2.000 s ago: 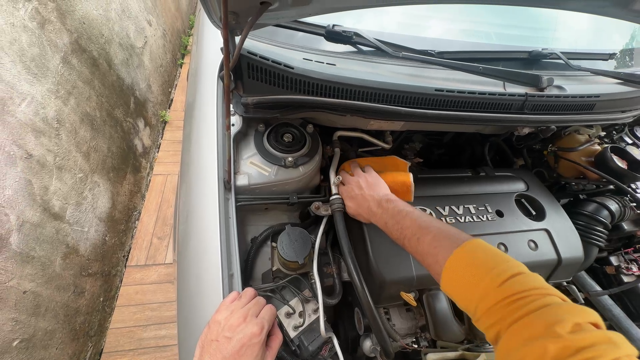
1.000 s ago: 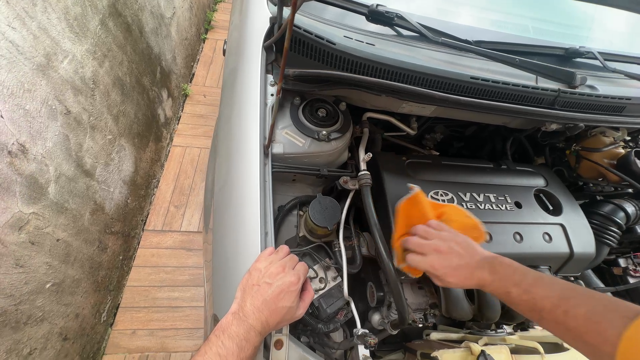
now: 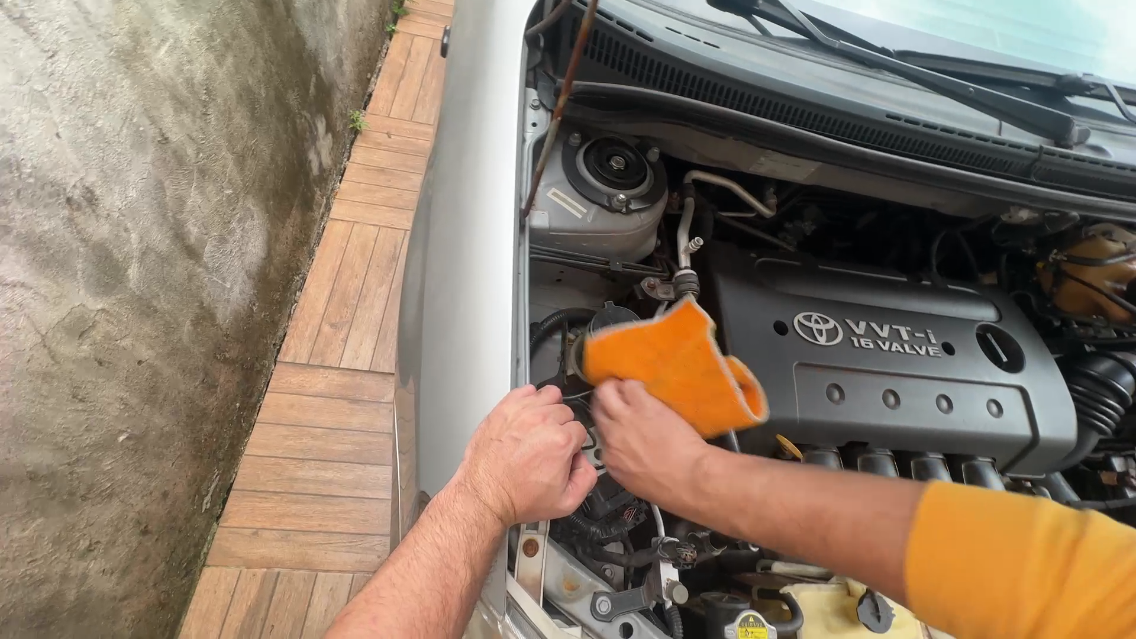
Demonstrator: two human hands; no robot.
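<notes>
My right hand (image 3: pixel 648 439) grips an orange cloth (image 3: pixel 674 364) over the left side of the engine bay. The cloth partly covers a round reservoir cap (image 3: pixel 612 315) and reaches toward the black plastic engine cover (image 3: pixel 887 355). My left hand (image 3: pixel 532 453), its fingers curled, rests at the inner edge of the silver fender (image 3: pixel 461 248), just left of my right hand. Whether anything is inside it cannot be seen. Behind the cloth stand a metal pipe (image 3: pixel 685 226) and the strut tower (image 3: pixel 603 217) with its round black top mount.
A rusty hood prop rod (image 3: pixel 559 106) rises at the bay's left edge. Wiper arms (image 3: pixel 932 75) lie below the windshield. A weathered wall (image 3: pixel 160 266) runs along the left, with a wood-look tiled strip (image 3: pixel 311 453) between it and the car. A yellowed tank (image 3: pixel 834 608) sits at the front.
My right hand has moved the cloth left, from the engine cover to the reservoir. Two seconds ago it was at the cover's rear left corner. My left hand stays by the fender edge.
</notes>
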